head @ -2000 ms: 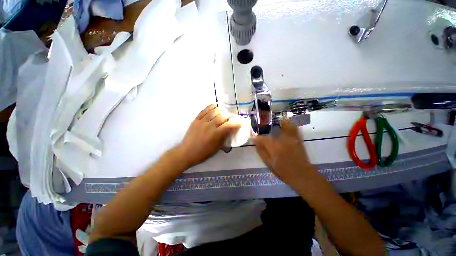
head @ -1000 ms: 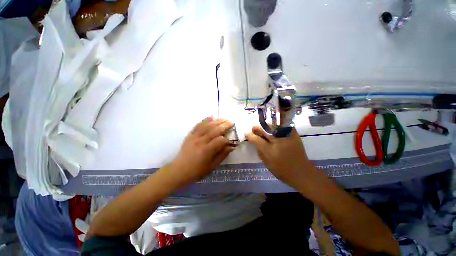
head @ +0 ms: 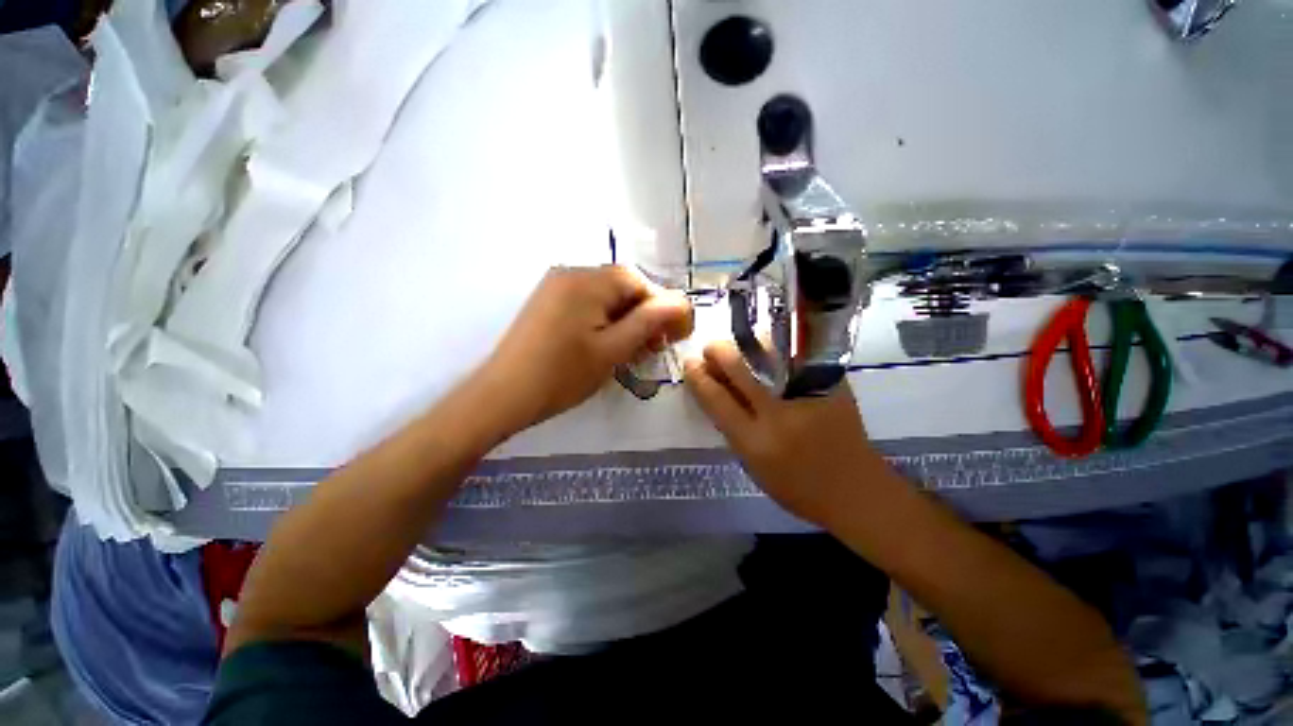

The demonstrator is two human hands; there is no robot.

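A small white fabric piece (head: 671,365) shows between my hands, left of the needle area; most of it is hidden by my fingers. My left hand (head: 574,345) pinches it with thumb and bent fingers. My right hand (head: 788,434) is just right of it, fingertips close to the piece, partly under the shiny metal guard (head: 830,305) of the sewing machine (head: 964,128). Whether my right fingers grip the cloth cannot be told. The needle is hidden from above.
Loose white cut pieces (head: 284,234) lie on the tabletop at left. Scissors with red and green handles (head: 1061,380) and small dark snips (head: 1251,342) lie at right. A grey ruler strip (head: 610,487) edges the table. White layered cloth (head: 567,593) lies below the edge, blue-grey cloth (head: 125,617) lower left.
My left hand has gone from lying flat with fingers extended to a raised, bent-finger pinch. My right hand stays beside the guard. The whole view has shifted slightly.
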